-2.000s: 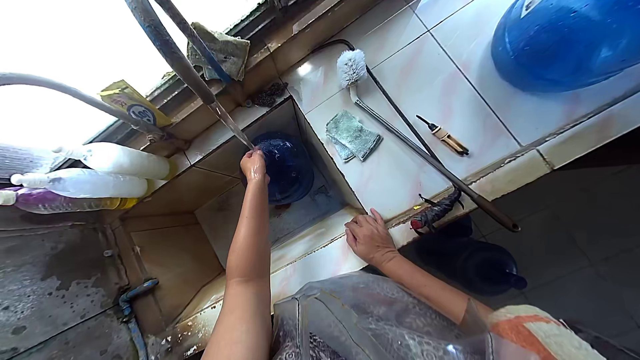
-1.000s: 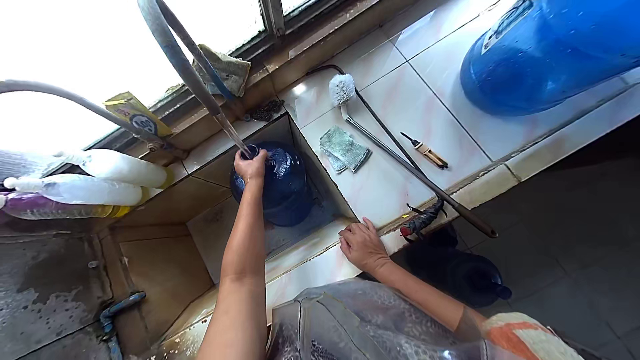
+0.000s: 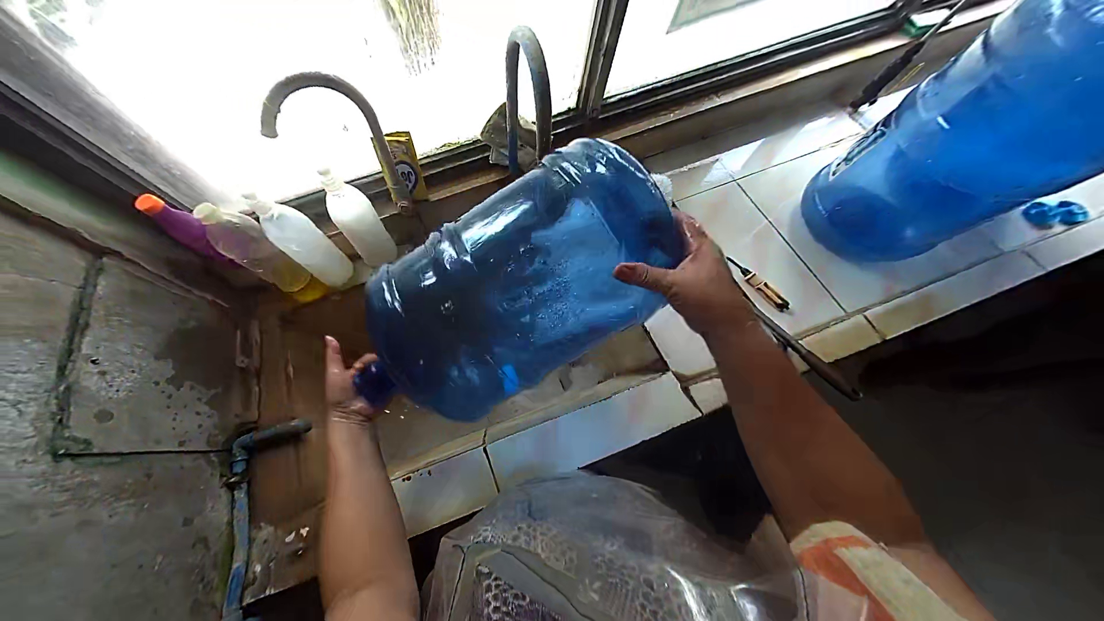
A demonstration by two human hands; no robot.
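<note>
A wet, translucent blue plastic water jug (image 3: 526, 285) lies tilted in the air over the tiled sink (image 3: 431, 431), its neck low at the left and its base high at the right. My left hand (image 3: 349, 379) holds it at the neck, with the thumb raised. Against the base end, my right hand (image 3: 686, 267) is spread, thumb over the side and fingers partly hidden behind it. The jug covers most of the sink and nearly all of the white brush head.
Several plastic bottles (image 3: 302, 233) stand at the sink's back left. Curved faucets (image 3: 530, 78) rise by the window. On the right counter are a larger blue container (image 3: 957, 147), a small tool (image 3: 763, 289), a long handle (image 3: 811, 358) and blue caps (image 3: 1056, 213).
The jug has come up out of the sink and been turned onto its side. My right hand has left the counter edge and taken its base end. The view has shifted.
</note>
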